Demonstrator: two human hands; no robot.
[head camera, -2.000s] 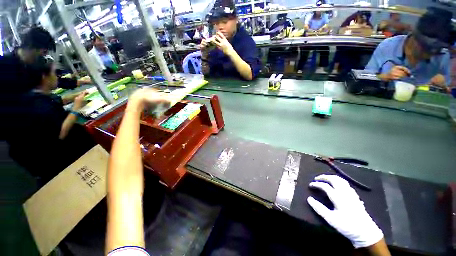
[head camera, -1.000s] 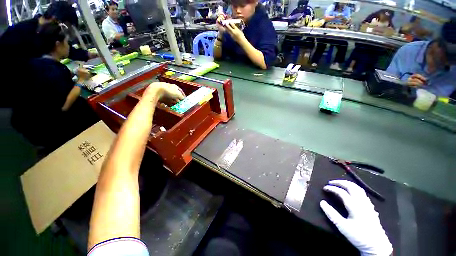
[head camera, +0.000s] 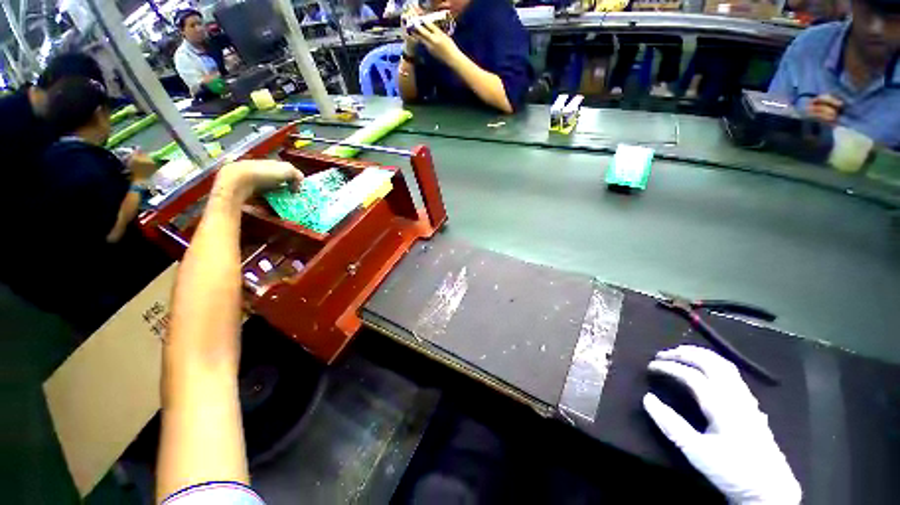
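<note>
My bare left hand (head camera: 262, 177) is at the top of the red fixture (head camera: 308, 314), its fingers on the upper left edge of a green circuit board (head camera: 304, 200) with a pale dotted side. The board lies tilted in the fixture, beside another board edge (head camera: 367, 195) with a yellow part. My left fingertips are partly hidden. My right hand (head camera: 718, 419), in a white glove, rests on the black mat (head camera: 503, 306) with fingers apart and curved, holding nothing. Side cutters (head camera: 725, 335) with open handles lie just beyond it.
Another green board (head camera: 630, 167) and a yellow-cored part (head camera: 564, 113) stand on the green belt (head camera: 533, 212). Green rails (head camera: 375, 131) lie beyond the fixture. A cardboard sheet (head camera: 109, 380) is below left. People sit opposite and at left.
My left hand has moved left inside the fixture, and more of the green board's dotted side shows under its fingers. My right hand keeps its pose on the mat. The view has shifted.
</note>
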